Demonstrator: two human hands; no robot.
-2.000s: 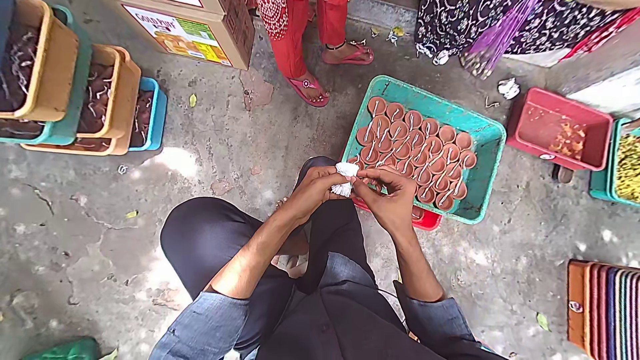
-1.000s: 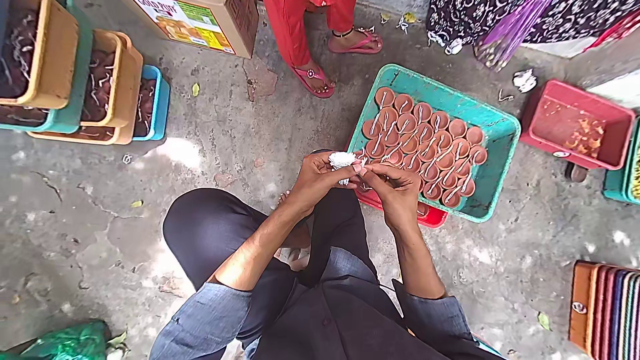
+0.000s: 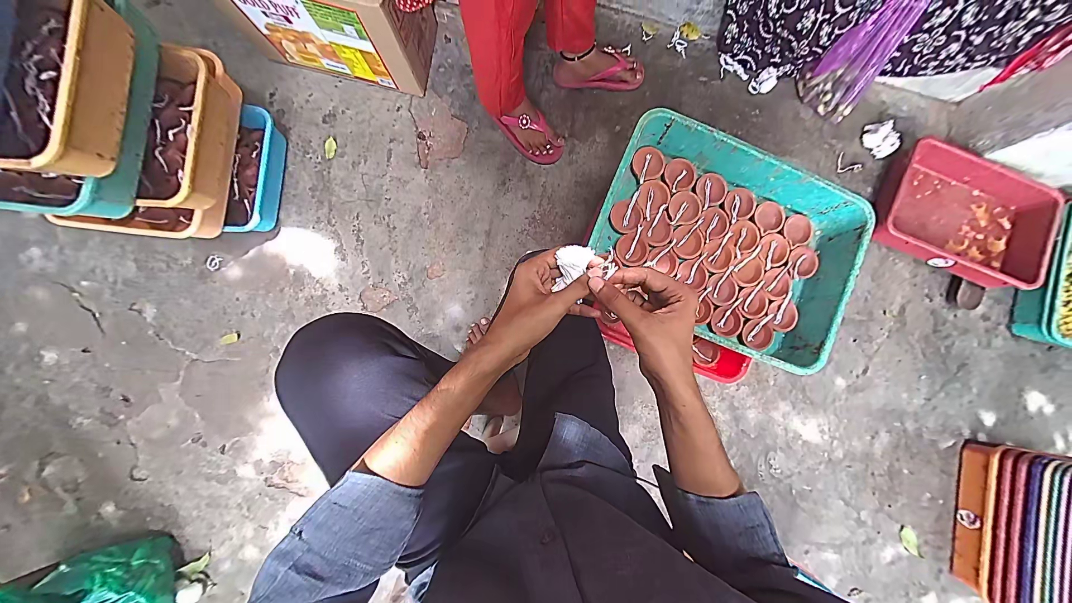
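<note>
My left hand (image 3: 536, 297) is closed around a bundle of white cotton wicks (image 3: 573, 265). The fingertips of my right hand (image 3: 657, 314) pinch at the loose white ends (image 3: 606, 268) beside the bundle, close to my left fingertips. Just beyond my hands lies a green plastic tray (image 3: 837, 289) with rows of small round clay lamps (image 3: 748, 270), many with a white wick laid across. Partly under it is a red tray (image 3: 734, 366) with a clay lamp in it.
Stacked plastic crates (image 3: 209, 134) of dark clay lamps with wicks stand at left, a carton (image 3: 368, 42) at top. A person's sandalled feet (image 3: 532, 126) are beyond the green tray's left corner. At right are a red crate (image 3: 921, 201) and a striped stack (image 3: 1017, 519).
Both hands stay together at the wick bundle, with only small shifts of the fingers. The trays and lamps look the same.
</note>
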